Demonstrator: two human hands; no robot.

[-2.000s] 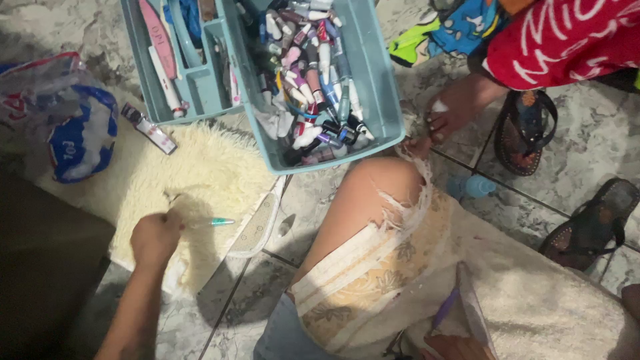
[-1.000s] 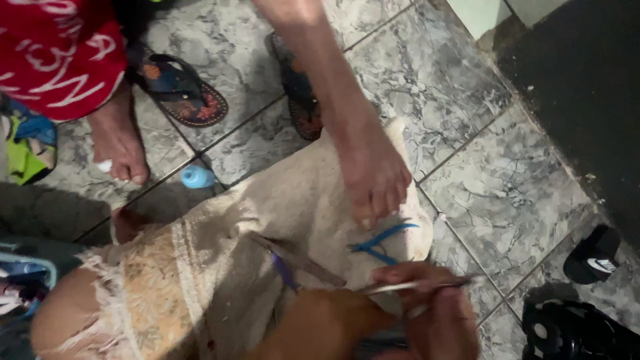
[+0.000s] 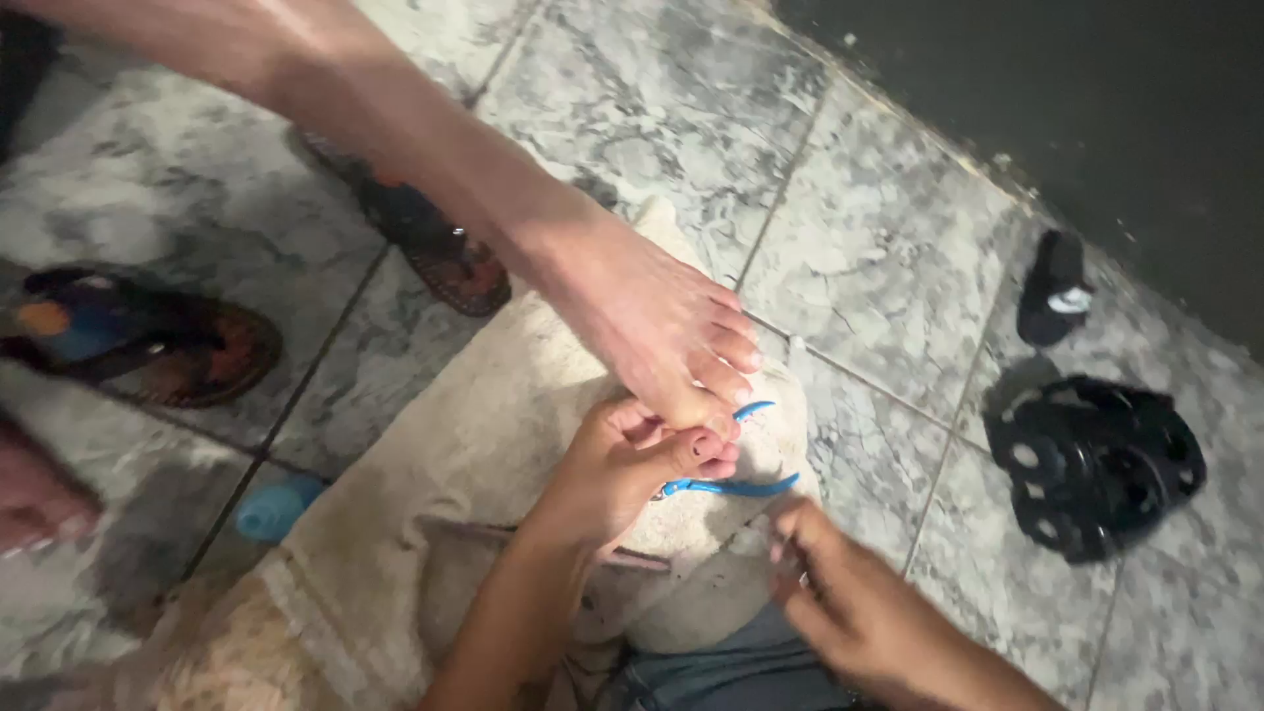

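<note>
Another person's bare foot (image 3: 642,306) rests over the beige towel (image 3: 474,415) spread on my lap. My left hand (image 3: 622,474) grips its big toe between thumb and fingers. Blue-handled nippers (image 3: 741,486) lie on the towel beside that hand, partly hidden by it and the toes. To the right, my right hand (image 3: 829,583) has its thumb and fingers drawn together at the towel's edge; something small and shiny shows between them, too blurred to name. A flat, narrow tool (image 3: 632,561) lies on the towel beneath my left wrist, which covers its middle.
Patterned flip-flops (image 3: 168,336) stand on the marbled floor tiles (image 3: 869,247) at the left, near the person's other foot (image 3: 39,484). A light blue bottle (image 3: 276,506) is beside the towel. At the right are a black strapped slide (image 3: 1055,286) and a black plastic object with holes (image 3: 1096,469).
My left hand has taken hold of the big toe. My hands, close together one second ago, are now apart. The view has swung right, away from the nail polish tray.
</note>
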